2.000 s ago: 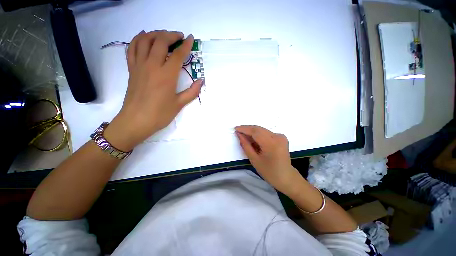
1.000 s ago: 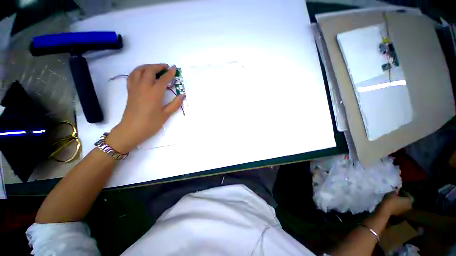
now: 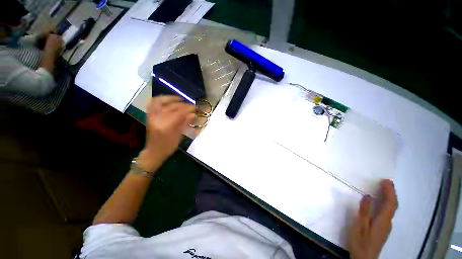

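A white panel (image 3: 362,146) lies on the white work sheet, faint against it. A green circuit board (image 3: 336,117) sits at its upper edge with lead wires, a small yellow component (image 3: 317,100) and a round dark component (image 3: 318,110). My left hand (image 3: 169,119) is blurred, over the near edge of the stack of black sheets (image 3: 178,78); whether it holds a sheet is unclear. My right hand (image 3: 374,215) is at the panel's near right corner, thumb and finger apart, no object visible in it.
A blue roller (image 3: 255,59) with a black handle lies left of the panel. Gold scissors (image 3: 203,114) lie beside the black stack, on clear plastic film (image 3: 220,55). Another person (image 3: 30,76) works at the far left. Grey-beige cardboard (image 3: 454,222) shows at the right edge.
The view has swung left. My left hand has left the circuit board and moved to the black stack. My right hand has come from beside the white heap to the panel's near right corner.
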